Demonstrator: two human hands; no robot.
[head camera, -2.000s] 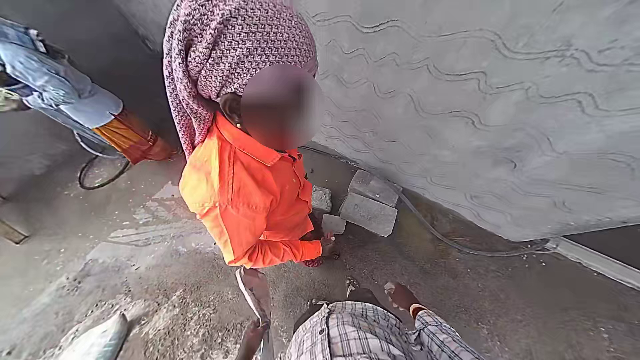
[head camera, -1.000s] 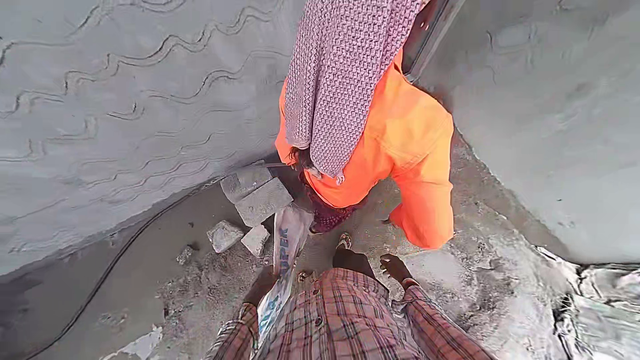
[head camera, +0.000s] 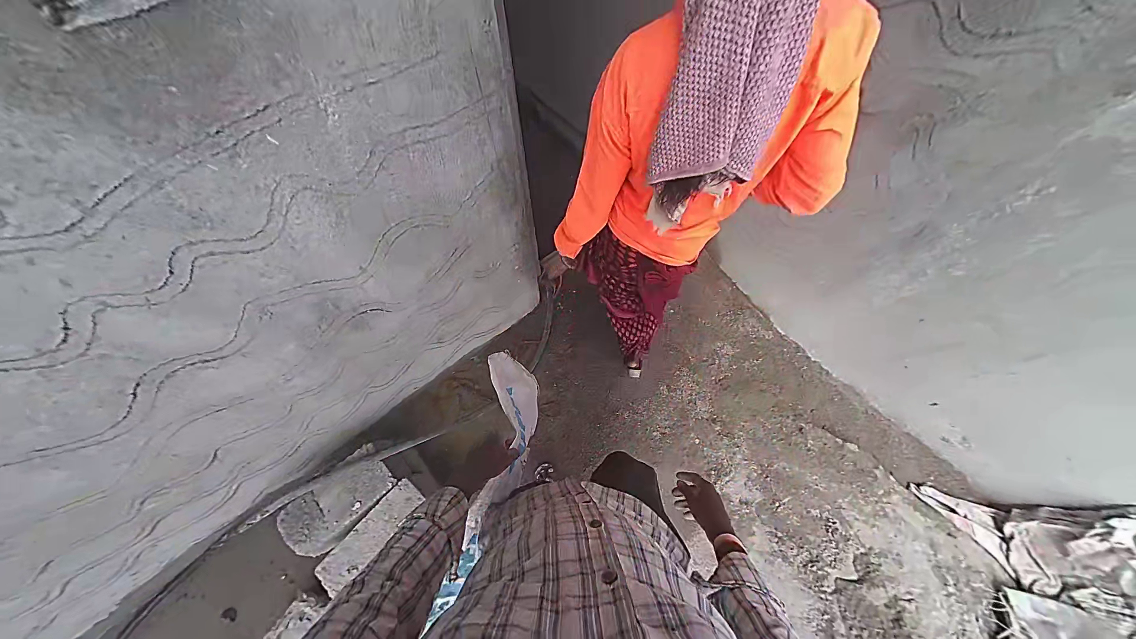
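My left hand (head camera: 486, 461) is shut on a white woven plastic sack (head camera: 516, 399) with blue print, which hangs beside my left leg and rises above the fist. My right hand (head camera: 701, 504) hangs at my right side, its fingers loosely curled and apart, with nothing in it. Ahead of me a person in an orange shirt (head camera: 639, 169), with a mauve knitted cloth over the head and a dark red patterned lower garment, walks with their back to me. That person's left hand is near a hose (head camera: 546, 328) by the wall corner; their other hand is hidden.
Concrete blocks (head camera: 368, 532) lie at the foot of the left plastered wall (head camera: 266, 266), which has wavy grooves. A grey wall (head camera: 976, 293) stands at the right. Crumpled sacks (head camera: 1065, 559) lie at lower right on the rough floor (head camera: 754, 444).
The person in orange has moved ahead, farther from me, and now shows their back. The view has swung considerably. My left hand still holds the sack seen a second ago.
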